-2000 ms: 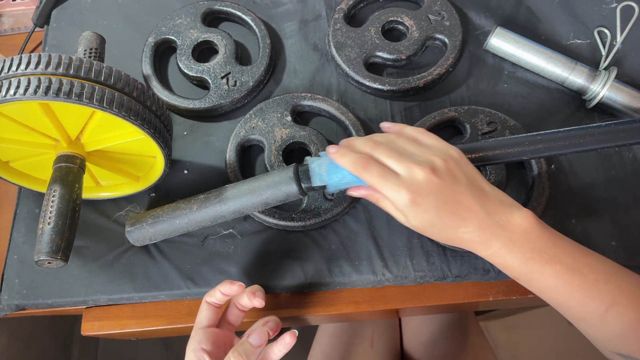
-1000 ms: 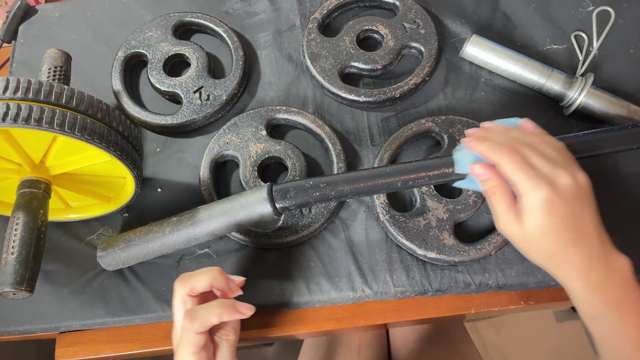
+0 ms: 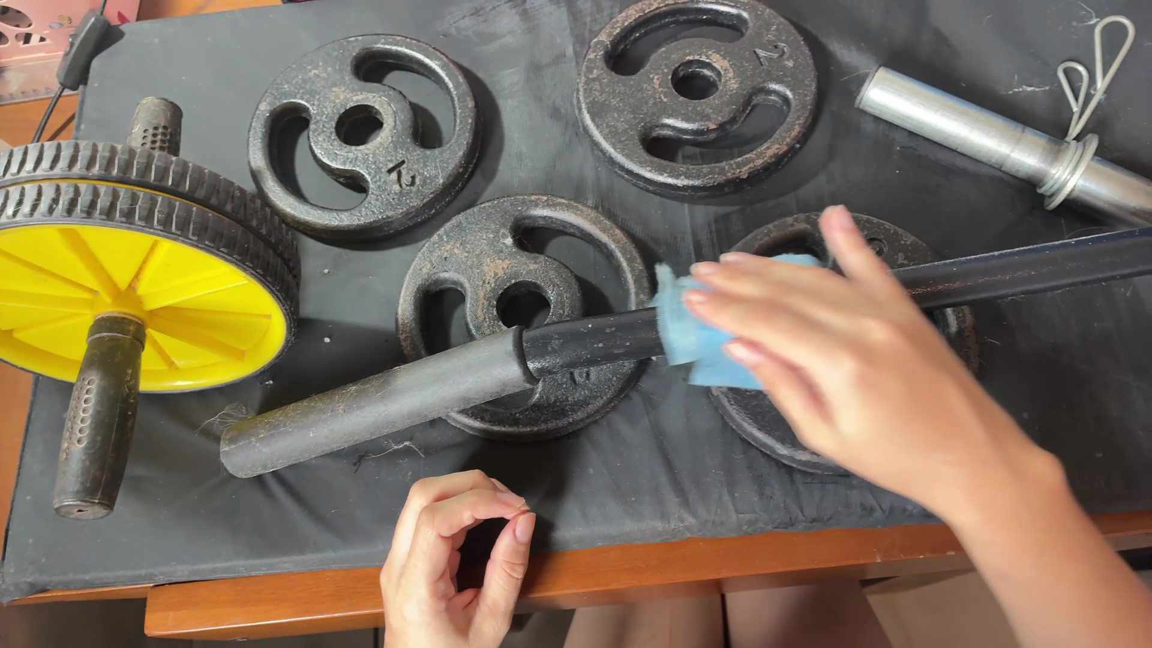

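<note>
My right hand [image 3: 864,369] presses a light blue cloth [image 3: 702,337] onto a black metal bar [image 3: 1035,265]. The bar lies slanted across two cast-iron weight plates; its left end carries a grey foam grip [image 3: 378,400]. One of those plates [image 3: 418,310] shows under the bar's left part, while the other [image 3: 765,427] is partly hidden by my right hand. Near the table's front edge, below the foam grip, my left hand [image 3: 459,549] is held with curled fingers, thumb and forefinger almost touching, and nothing in it.
Two more weight plates lie behind, one at left [image 3: 360,202] and one at centre [image 3: 693,166]. An ab wheel [image 3: 216,306] with yellow discs stands at left. A chrome tube [image 3: 963,121] with a wire clip [image 3: 1071,166] lies at back right. The wooden table edge [image 3: 270,598] runs along the front.
From the foam grip, my right hand slid the cloth right along the bar, then came partway back left. My left hand stays near the front edge, its thumb now closer to the forefinger.
</note>
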